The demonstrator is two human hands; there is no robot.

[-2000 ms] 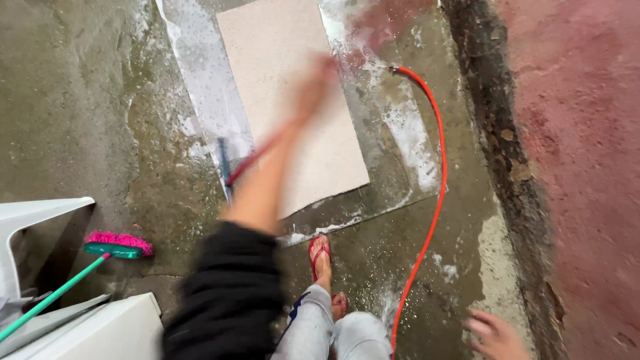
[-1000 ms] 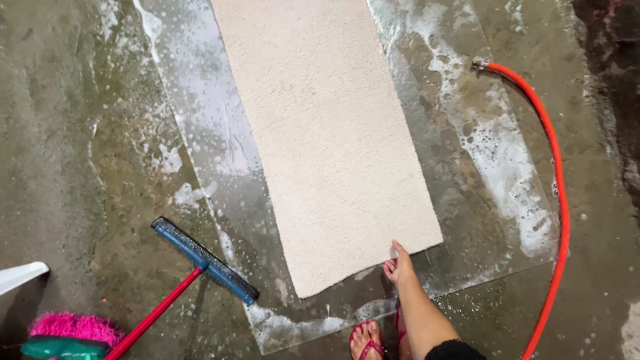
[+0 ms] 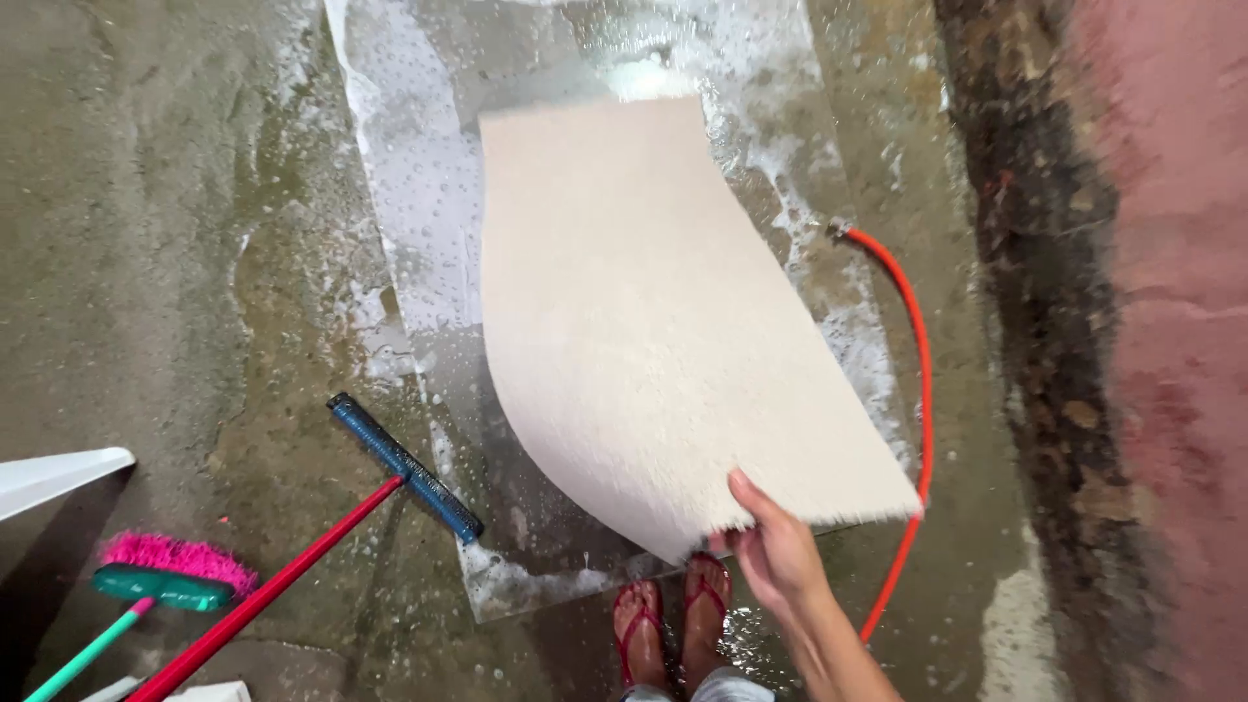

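My right hand [image 3: 770,546] grips the near edge of a cream short-pile rug [image 3: 634,312], thumb on top and fingers beneath. That near end is raised and curves up off the wet floor, while the rug's far part extends away over a clear sheet [image 3: 526,585] covered with soapy water. My left hand is out of view. Left of the rug, a blue floor squeegee [image 3: 405,468] with a red handle lies on the sheet's left edge and the concrete. My feet in red flip-flops [image 3: 639,629] stand just below the rug's near edge.
An orange hose [image 3: 921,361] curves along the right side, its metal end near the sheet. A pink-bristled broom [image 3: 175,575] with a green head is at lower left, beside a white plastic leg [image 3: 68,478]. A reddish wall or raised surface [image 3: 1180,341] borders the right.
The rug lay flat one second ago with my right hand at its near edge; now that end is lifted and bent. The squeegee, blurred by my arm two seconds ago, lies on the floor.
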